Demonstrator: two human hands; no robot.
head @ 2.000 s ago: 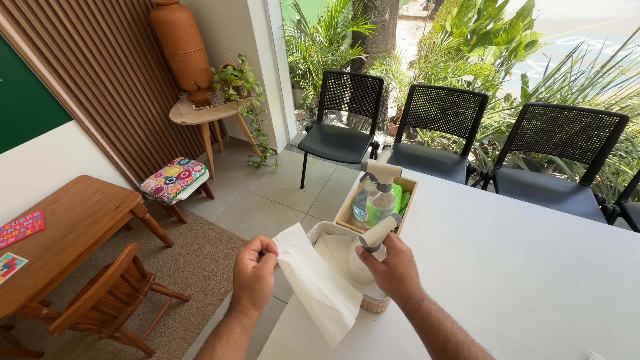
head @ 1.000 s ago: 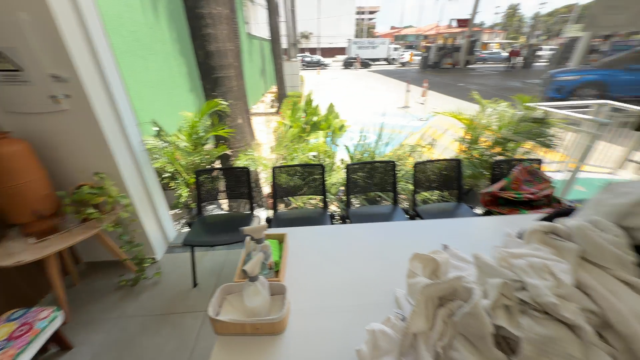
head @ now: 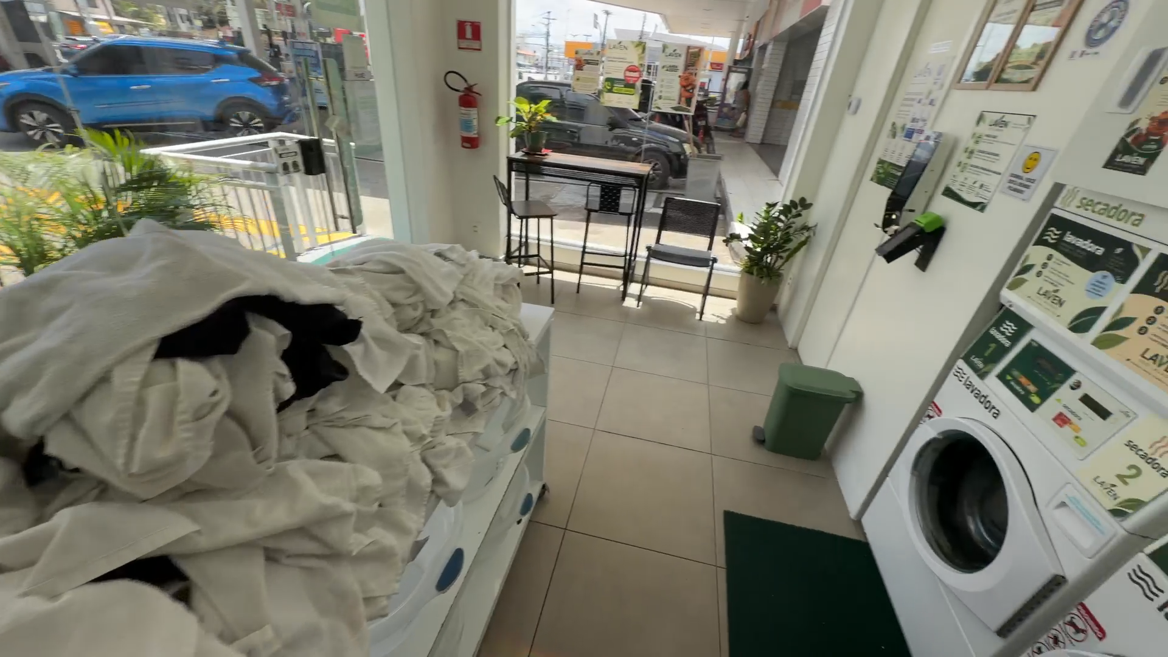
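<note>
Neither of my hands is in the head view. A large heap of crumpled off-white cloths (head: 301, 511) fills the left side, piled on a white counter (head: 538, 338) and hanging over its edge. Black cloth (head: 315, 347) shows among the folds. At the lower right stands a white front-loading washing machine (head: 912, 593) with a round dark door (head: 967, 497). Printed panels with writing are above it.
A green pedal bin (head: 808, 411) stands by the right wall, near a dark green mat (head: 808, 584) on the tiled floor. Farther back are a potted plant (head: 771, 251), a black chair (head: 680, 242), a high table (head: 579, 164) and a fire extinguisher (head: 468, 117).
The view has swung far to the right. Two seconds ago both my hands were visible, the left with a white sheet and the right at a spray bottle; now neither is seen.
</note>
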